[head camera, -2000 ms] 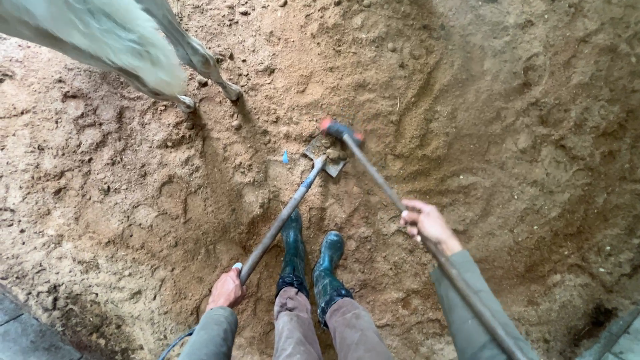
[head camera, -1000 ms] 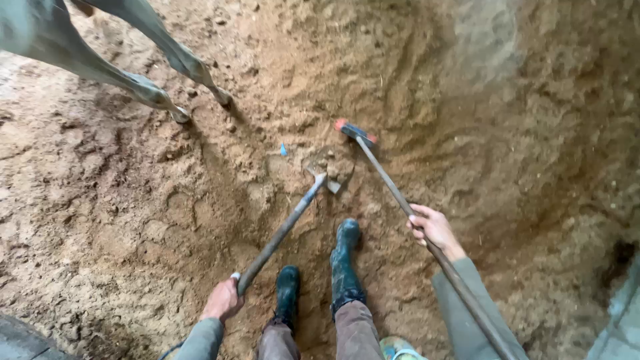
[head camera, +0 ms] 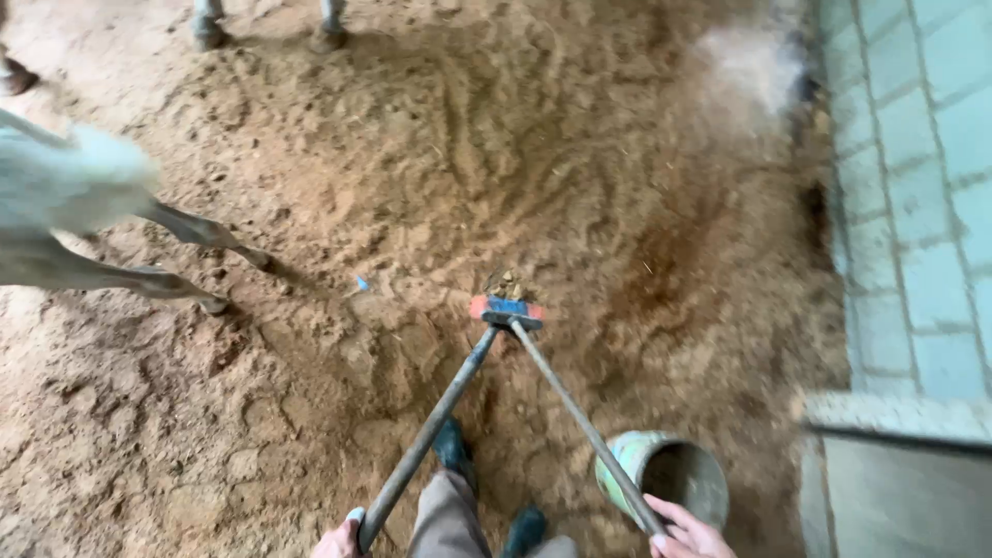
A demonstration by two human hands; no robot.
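Note:
At the bottom, my left hand is closed around the long handle of a shovel. My right hand grips the handle of a broom. Both handles converge ahead of my boots, where the broom head, blue and red bristled, covers most of the shovel's blade. A small heap of brownish clumps lies just beyond the bristles. Below the broom handle a round bucket stands on the dirt floor, beside my right hand, its inside dark.
A pale, hoofed animal stands at the left, its thin legs on the dirt. More animal legs show at the top left. A small blue scrap lies on the ground. At the right are a block wall and a ledge.
The broom head has come over to the shovel blade; one second ago they were apart. The view has shifted greatly, now showing the bucket and wall.

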